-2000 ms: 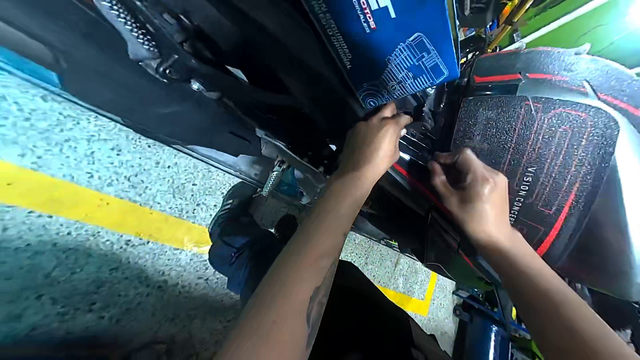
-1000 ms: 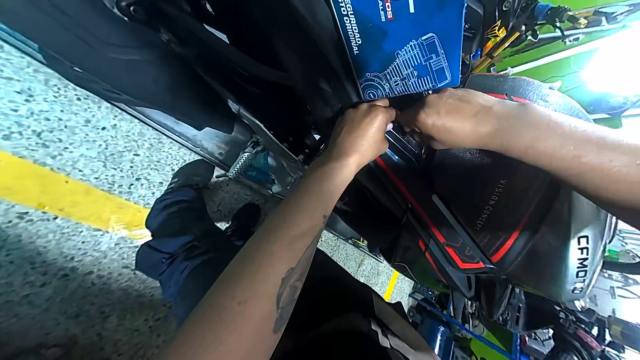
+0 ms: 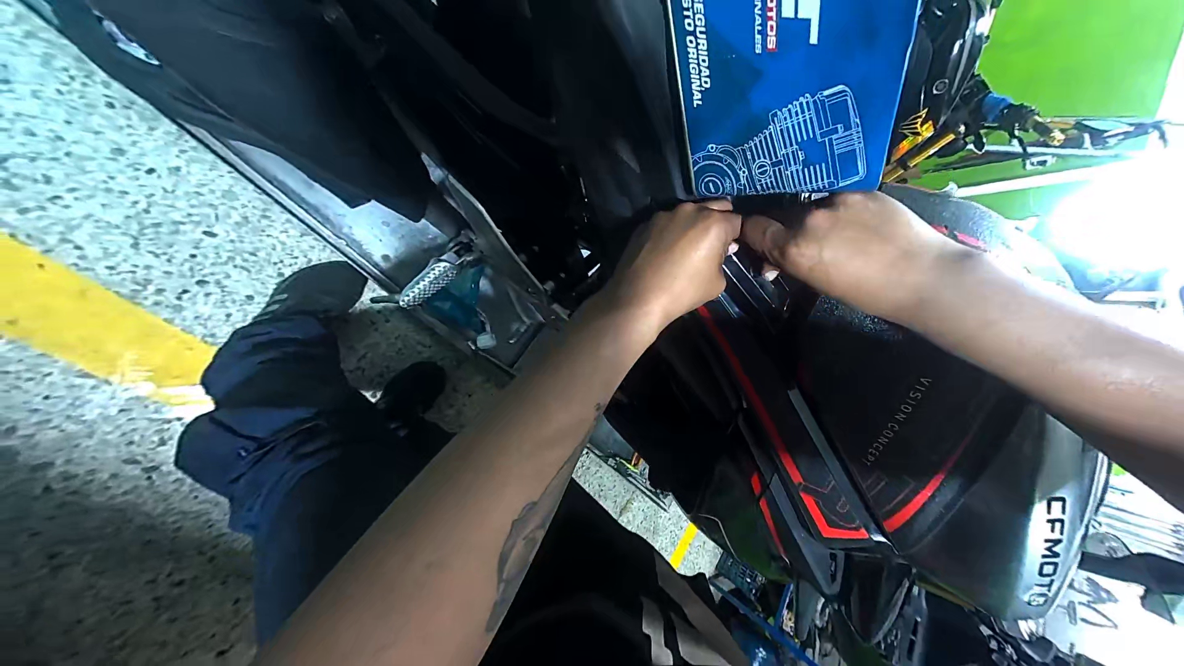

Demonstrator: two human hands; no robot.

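My left hand [image 3: 680,259] is bent at a dark gap in the motorcycle's body, just below a blue printed cardboard box [image 3: 786,102]. Its fingers are curled, and what they grip is hidden. Close on its right, my right hand [image 3: 846,245] reaches into the same gap with thumb and fingers bent; whether it holds anything cannot be seen. Black slotted parts [image 3: 754,282] show just under the hands. To the right lies the motorcycle's black fuel tank [image 3: 888,398] with red stripes, and the box rests beside it.
A metal lift platform [image 3: 375,245] runs below the motorcycle, with a steel spring [image 3: 430,282] on it. The speckled floor [image 3: 111,176] bears a yellow stripe [image 3: 83,314]. Handlebar parts and gold tubes [image 3: 925,153] stand at upper right. Tools lie at the bottom [image 3: 758,592].
My right hand has moved up and left, from over the tank to beside my left hand under the box. My left hand has stayed about where it was. The view has turned somewhat.
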